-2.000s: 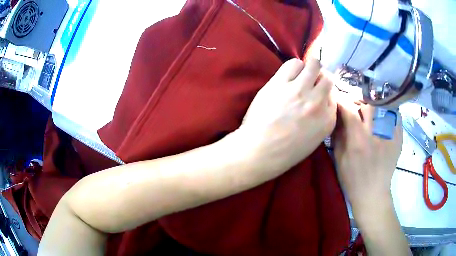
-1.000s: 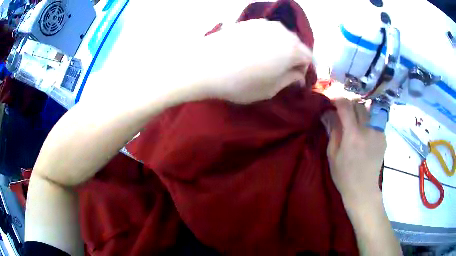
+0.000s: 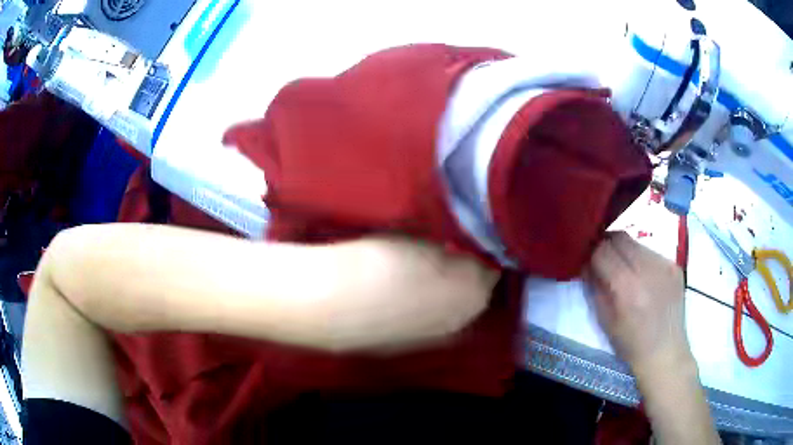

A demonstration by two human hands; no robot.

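Note:
The dark red garment (image 3: pixel 361 130) lies on the white table left of the needle area and hangs over the front edge. Its curved red collar piece (image 3: pixel 556 191) stands open, with a white lining strip (image 3: pixel 476 143) along its left side. My left hand (image 3: pixel 461 291) is blurred at the garment's lower side, its fingers hidden under the cloth. My right hand (image 3: pixel 639 291) grips the lower right edge of the collar piece with its fingertips. The sewing machine's needle area (image 3: pixel 648 135) is just right of the collar, partly hidden by it.
Scissors with a red-orange and a yellow handle (image 3: pixel 752 322) lie at the right. A narrow red strip (image 3: pixel 682 243) lies beside my right hand. The ruler-marked table edge (image 3: pixel 583 369) runs along the front. Another machine part (image 3: pixel 100 74) is at the upper left. Red scraps lie near the needle.
The garment has come away from the needle and turned, so the collar piece and white lining now show. My left hand has moved down towards the front edge; my right hand has moved slightly down and right.

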